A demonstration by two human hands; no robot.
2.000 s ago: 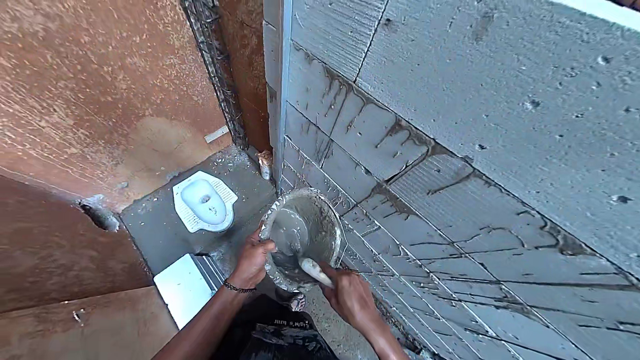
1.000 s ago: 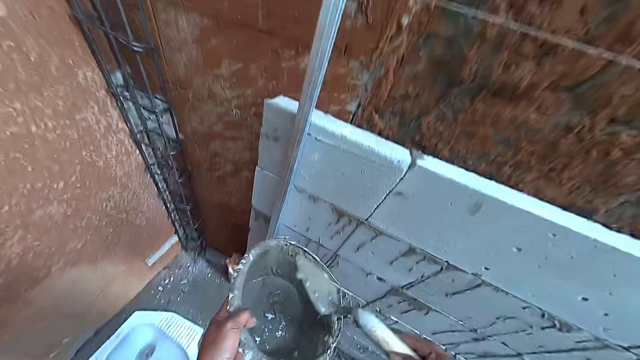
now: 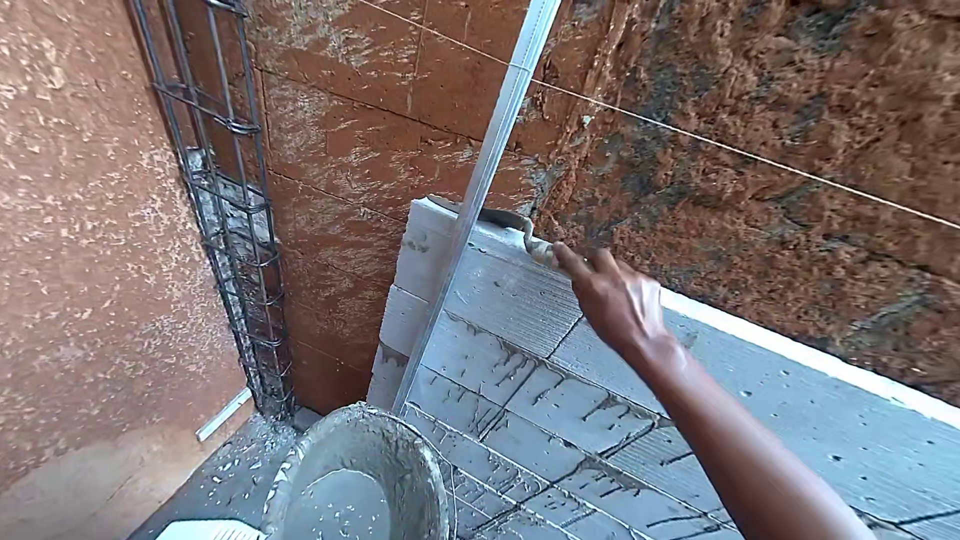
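My right hand grips the handle of a trowel. Its dark blade lies at the top edge of the block wall, partly behind an upright metal profile. Below and to the left, the mortar bucket shows with grey wet mortar inside and a crusted rim. My left hand is out of view. Pale lightweight blocks make up the wall, with mortar drips under several joints.
A string line crosses above the wall. A rebar cage stands in the corner, beside a reddish rough wall. Part of a white squat toilet shows at the bottom left.
The trowel has moved from the bucket up to the wall's top edge in my right hand. My left hand, earlier on the bucket rim, has left the view. The view has tilted up.
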